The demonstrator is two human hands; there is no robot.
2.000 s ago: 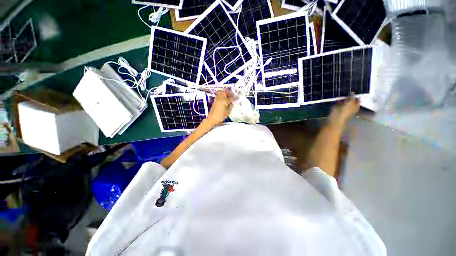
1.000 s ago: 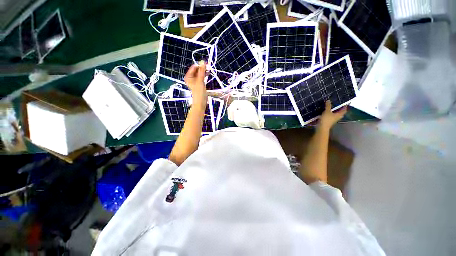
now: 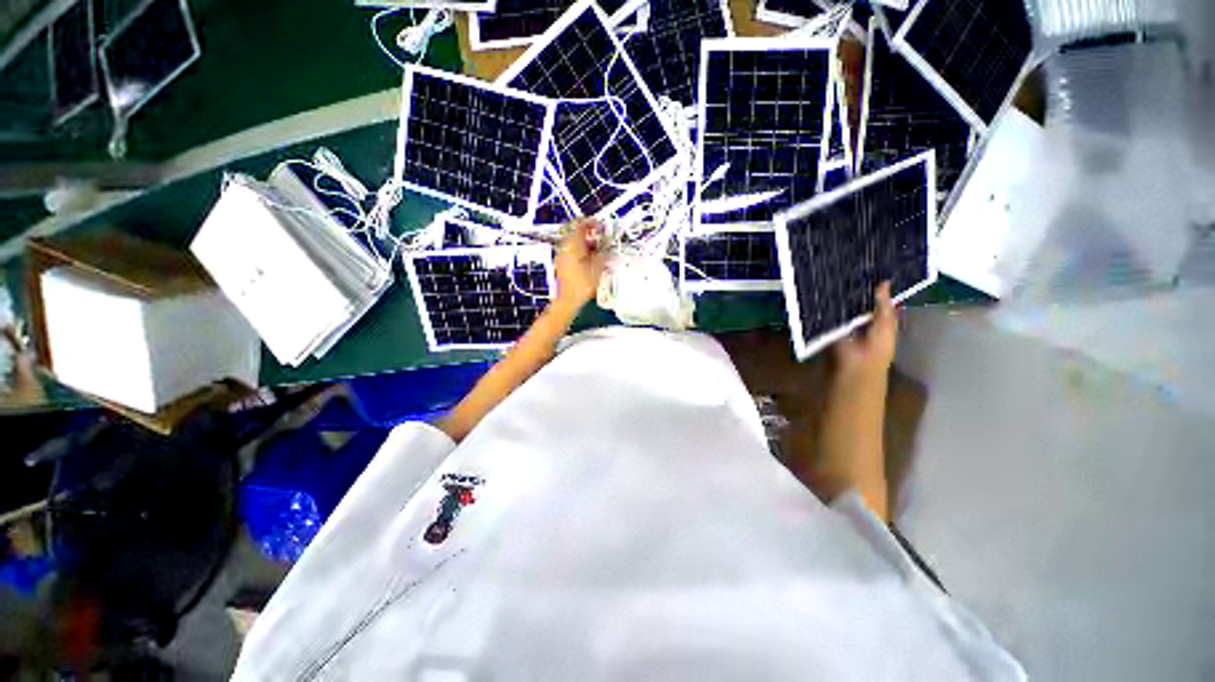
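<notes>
My right hand holds a solar panel by its lower right edge, tilted, over the bench's front edge. My left hand is at the tangle of white cables in the middle, fingertips close together; whether it pinches a cable is too small to tell. A rounded white bundle lies at the bench edge just right of my left hand. More solar panels lie face up behind, one upright in view and one to the left, with white cords across them.
Stacked white-backed panels with coiled cords lie at left, beside a carton holding a white block. A white panel back or sheet and translucent packaging are at right. Blue plastic is below the bench.
My left hand went up over the left panels, then came back down to the cable tangle. My right hand has moved the panel off the right side, turned it and brought it nearer the bench edge.
</notes>
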